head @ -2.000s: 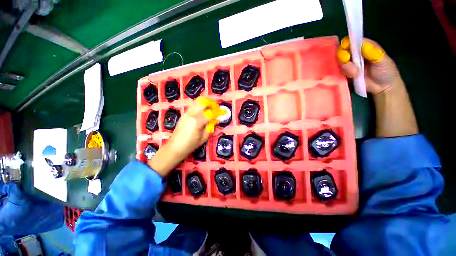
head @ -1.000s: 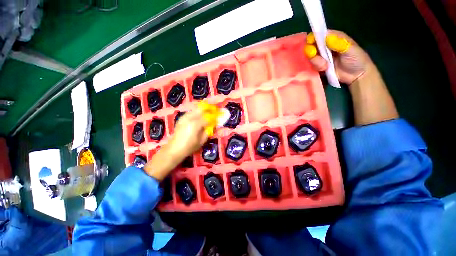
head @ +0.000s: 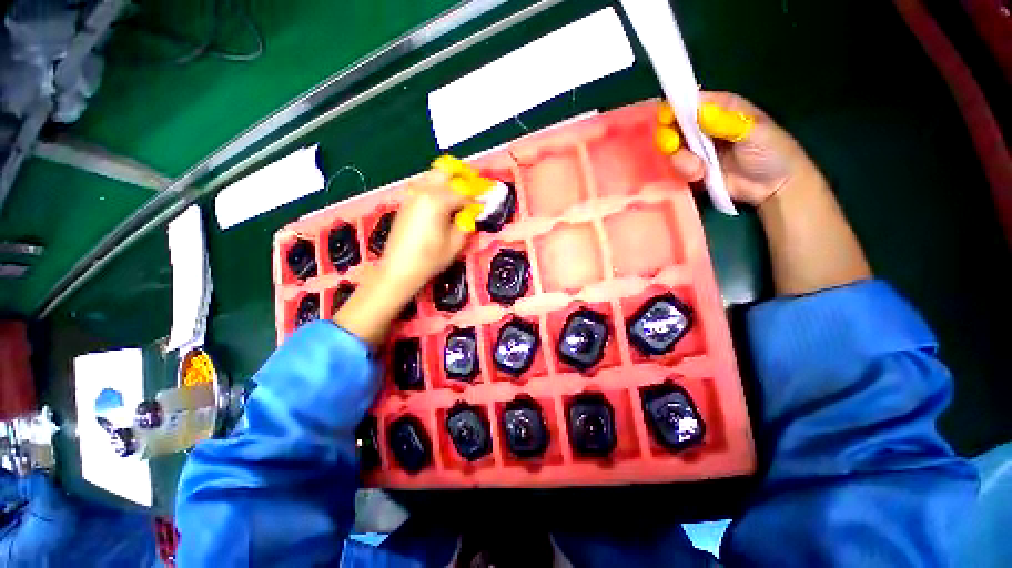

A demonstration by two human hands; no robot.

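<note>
A salmon-pink foam tray (head: 721, 383) holds rows of glossy black watch cases (head: 508, 275); the four upper right pockets are empty. My left hand (head: 427, 227), with yellow finger cots, pinches a small white wipe (head: 492, 200) against a watch case in the top row. The hand and sleeve hide parts of the left columns. My right hand (head: 755, 155), also with yellow finger cots, holds a long white folded strip (head: 669, 72) at the tray's upper right corner.
White paper strips (head: 533, 75) lie behind the tray. At left are a folded white pile (head: 189, 277), a bowl of yellow finger cots (head: 198, 369), clear bottles (head: 183, 417) and a white sheet with a blue patch (head: 113, 449). A metal rail (head: 366, 83) runs behind.
My left hand has moved with the wipe from the second row up to the top row. The tray has shifted left in view. My right hand still holds the strip.
</note>
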